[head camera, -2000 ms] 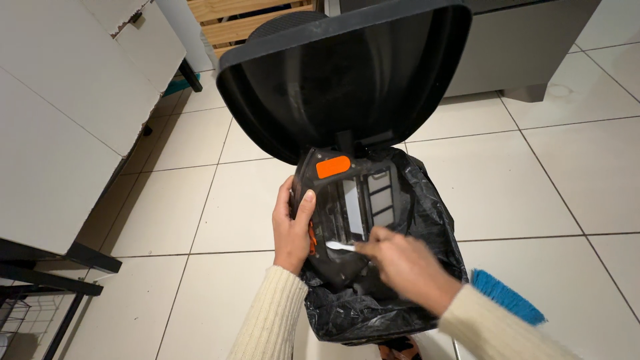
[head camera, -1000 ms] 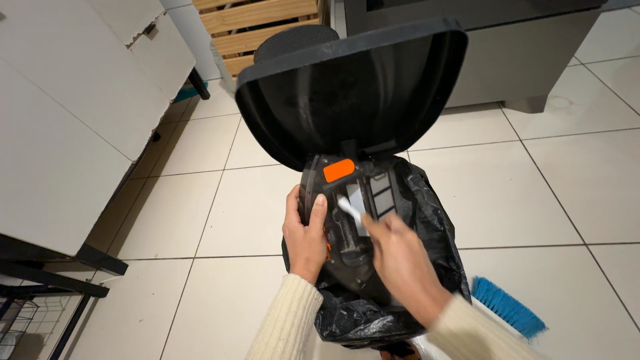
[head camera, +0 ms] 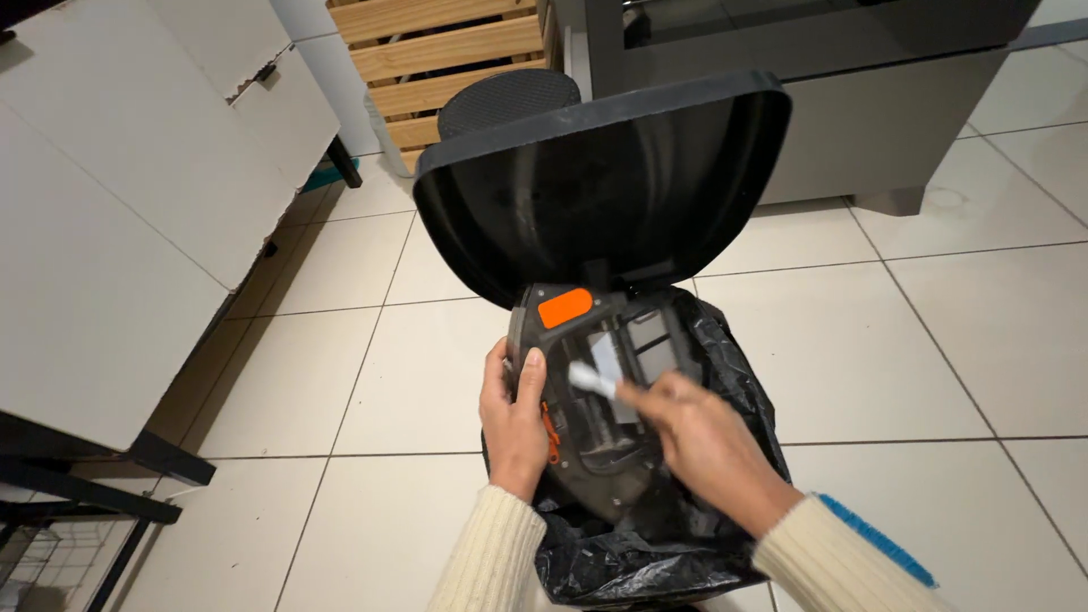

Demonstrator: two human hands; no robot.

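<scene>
My left hand [head camera: 517,416] grips the left edge of a dark translucent plastic dustbin box [head camera: 586,476], which looks like one from a robot vacuum, with an orange tab near its top. In my right hand [head camera: 710,433] is a small brush with a white head [head camera: 592,379], blurred, over the middle of the box; whether it touches is unclear. The box is tilted over a trash bin lined with a black plastic bag [head camera: 739,365]. The bin's black lid [head camera: 595,187] stands raised behind it.
Blue broom bristles [head camera: 880,540] lie at the lower right, partly behind my right sleeve. A wooden slatted unit [head camera: 450,42] and a grey cabinet [head camera: 850,127] stand behind the bin. At the left is a white cabinet [head camera: 110,229] with chipped edges.
The brush head has shifted over the box between frames, from its lower part to nearer the middle. My left hand keeps its hold on the box's left edge.
</scene>
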